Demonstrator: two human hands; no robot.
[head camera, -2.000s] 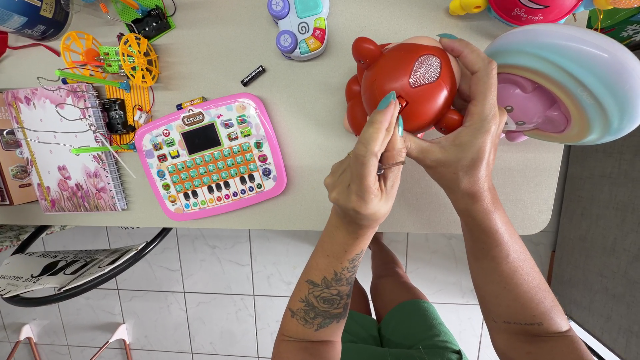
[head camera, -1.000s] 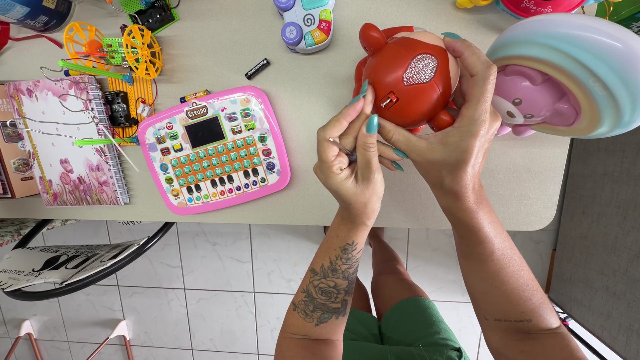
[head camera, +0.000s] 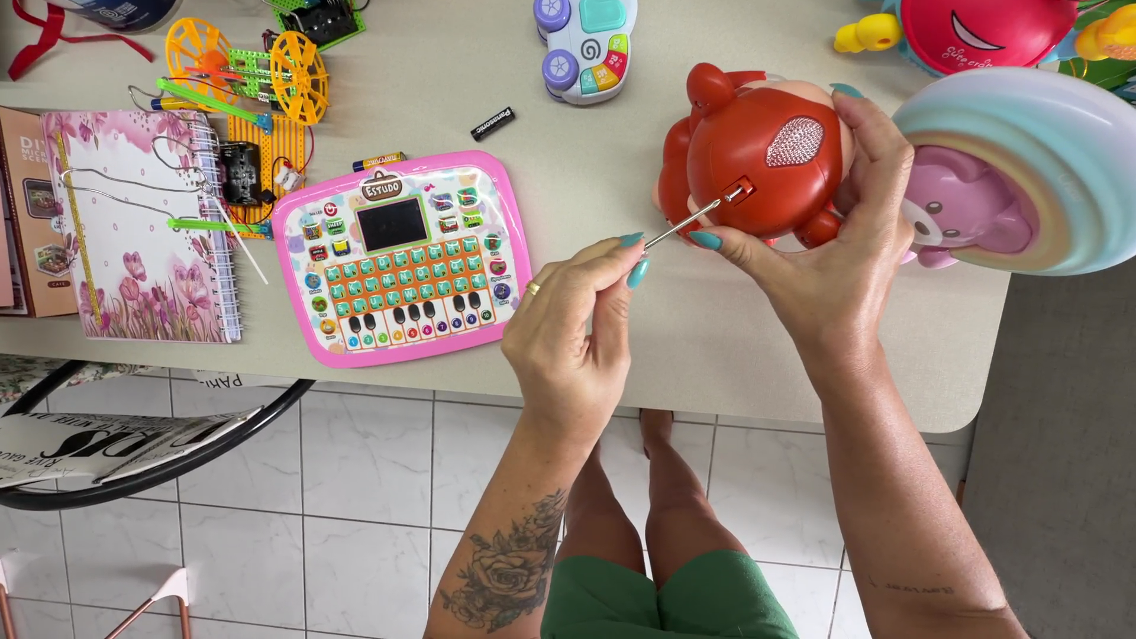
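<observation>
A glossy red toy (head camera: 754, 160) with rounded ears and a patch of small clear studs is tilted above the table at the right. My right hand (head camera: 825, 222) grips its side and underside, with the thumb near a small slot. From that slot a thin metal rod (head camera: 682, 224), which looks like a telescopic antenna, slants down to the left. The fingertips of my left hand (head camera: 577, 328) pinch its outer end. Whether the rod is fixed inside the slot cannot be told. The toy's underside is hidden.
A pink toy tablet (head camera: 515, 266) lies left of my left hand, with a black battery (head camera: 493, 123) beyond it. A toy game controller (head camera: 586, 53) is at the top. A pastel ring with a pink bear (head camera: 1092, 169) stands close at right. A spiral notebook (head camera: 133, 231) and wheeled kit (head camera: 266, 71) lie left.
My left hand has moved away from the red toy, down and to the left. The metal rod now shows stretched between its fingertips and the slot. My right hand still holds the toy.
</observation>
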